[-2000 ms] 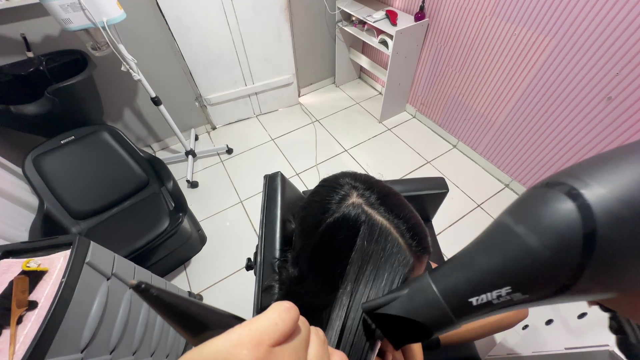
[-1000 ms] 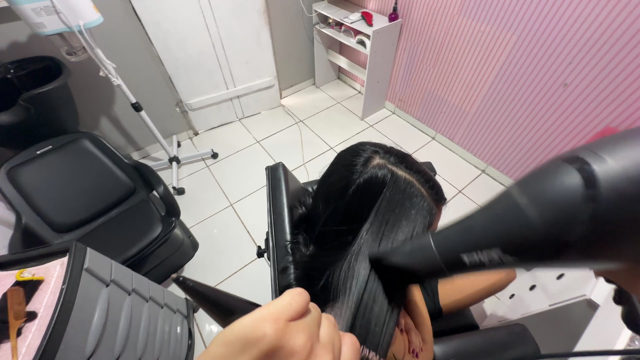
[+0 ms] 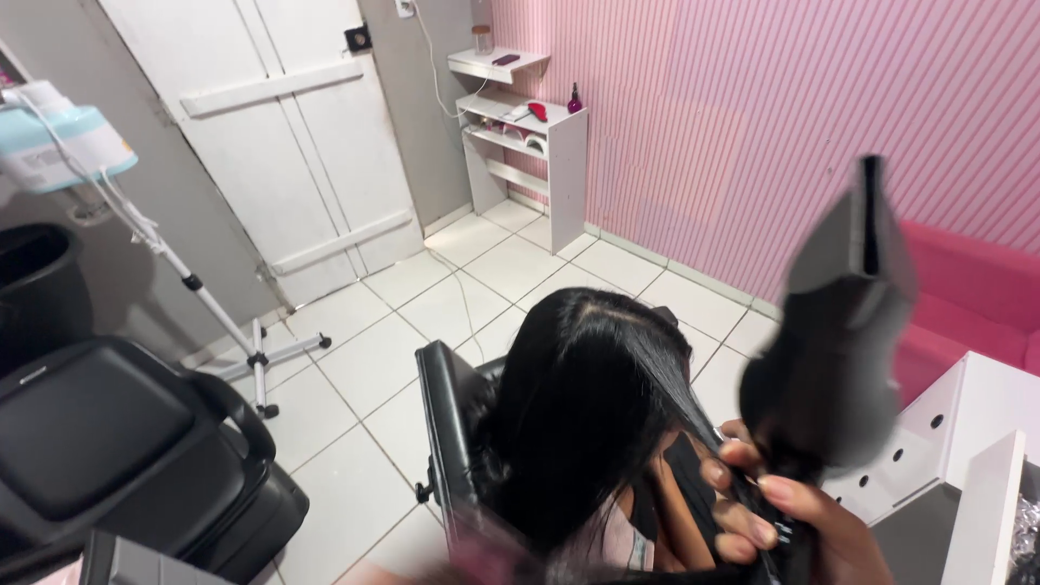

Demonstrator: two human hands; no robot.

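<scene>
A person with long straight black hair [image 3: 585, 406], parted on top, sits in a black salon chair [image 3: 447, 422]. At the lower right, my right hand [image 3: 788, 520] is closed around the handle of a black hair dryer [image 3: 837, 341], whose flat nozzle points up. A lock of hair runs taut from the person's head to the fingers of that hand. My left hand [image 3: 398, 570] is a blur at the bottom edge, mostly cut off, beside a blurred pinkish shape near the hair ends. What it holds cannot be made out.
A black shampoo chair [image 3: 106, 439] and a wheeled white stand [image 3: 215, 313] are at left. Behind are a white door [image 3: 301, 154] and a white shelf unit [image 3: 569, 179]. To the right stand a pink sofa [image 3: 959, 292] and white furniture with round holes [image 3: 918, 455].
The dryer has swung from pointing at the hair to nozzle up. My left hand has dropped toward the bottom edge. A lock now stretches to my right hand. The view has shifted to the right.
</scene>
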